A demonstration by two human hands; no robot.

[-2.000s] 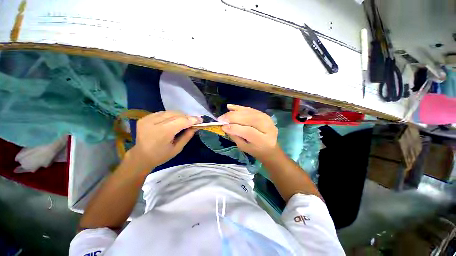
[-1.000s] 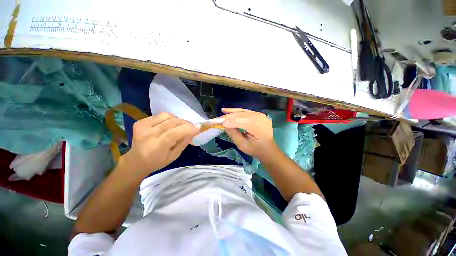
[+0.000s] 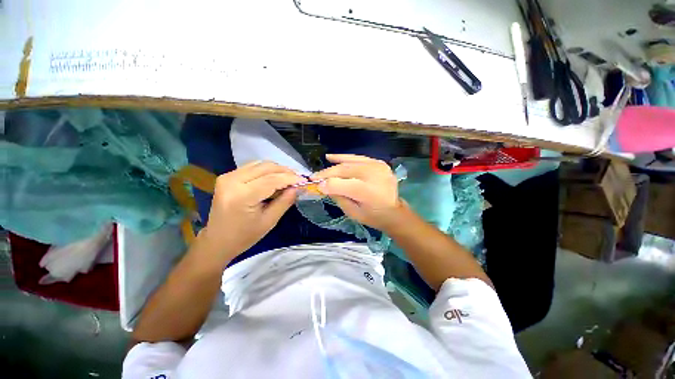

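A white stiff piece stands up from between my fingers and rests against the dark blue lap. My left hand pinches its lower end with thumb and fingers. My right hand pinches the same spot from the other side, the fingertips almost touching. A small orange-yellow piece shows between the fingertips. The fingers hide most of the held edge. A sheer green ruffle trim hangs below my right hand over the lap.
The white table's wooden edge runs beyond my hands. On the table lie black snips, a thin pale pen and black scissors. Green fabric and a yellow-orange loop hang left, above a white bin. A red basket is right.
Both hands stay together at the piece. The fingers have shifted slightly around the fold, and less of the white piece shows below them than one second ago. The whole view has shifted slightly.
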